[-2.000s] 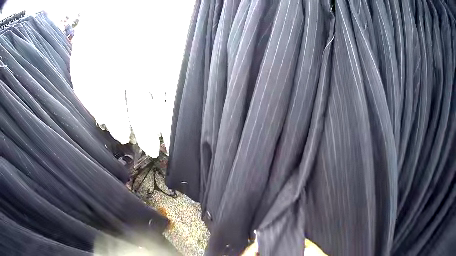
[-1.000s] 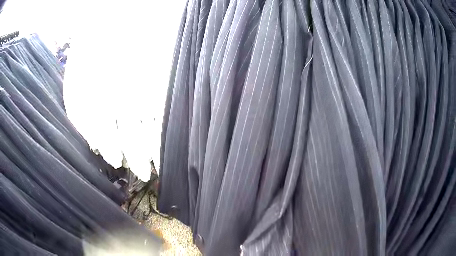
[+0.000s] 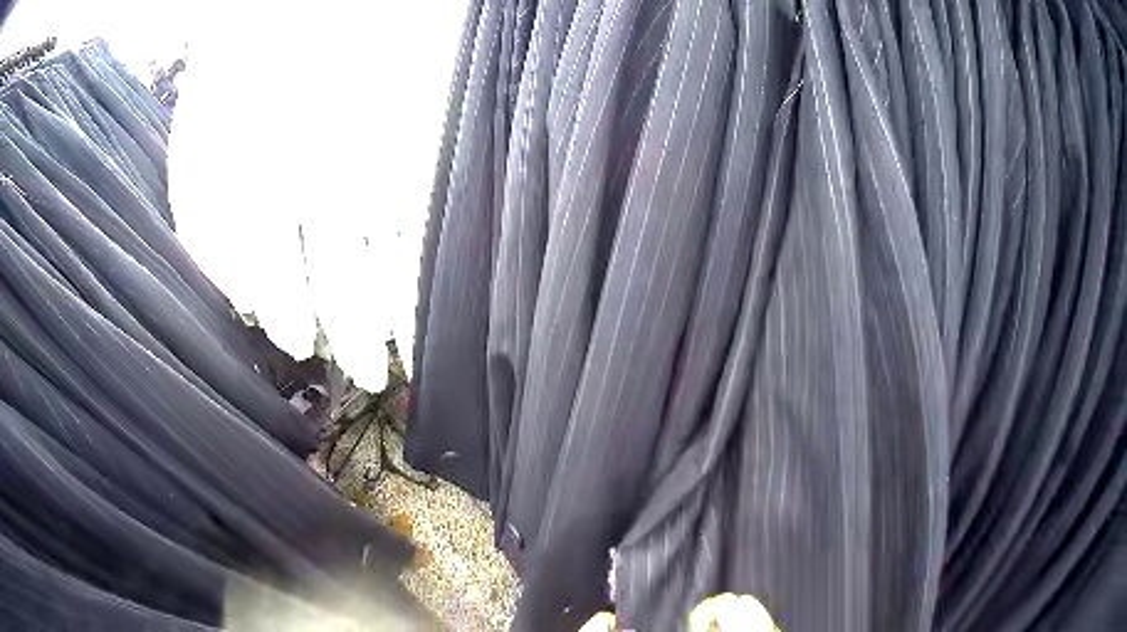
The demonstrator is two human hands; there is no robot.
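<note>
Dark pinstripe garments (image 3: 643,309) hang in a dense row in front of me and to the right. A narrow striped sleeve end (image 3: 655,574) is folded over near the bottom edge. My left hand (image 3: 597,623) is a small, overexposed patch cut off by the bottom edge, just left of the sleeve end. My right hand (image 3: 732,614) shows only bright fingertips against the cloth to its right. Their grip is hidden. A short pale loose thread (image 3: 792,96) shows high on the cloth.
Another row of dark striped garments (image 3: 136,358) hangs at the left. An overexposed white mass (image 3: 309,161) stands between the rows. Speckled floor (image 3: 451,543) and dark, thin, tangled shapes (image 3: 365,432) show below it. A pale blurred patch (image 3: 309,607) lies at the bottom left.
The view dipped and came back. Both hands, out of sight one second ago, show again at the bottom edge. The sleeve end now sits higher, its lower edge turned up beside the fingertips.
</note>
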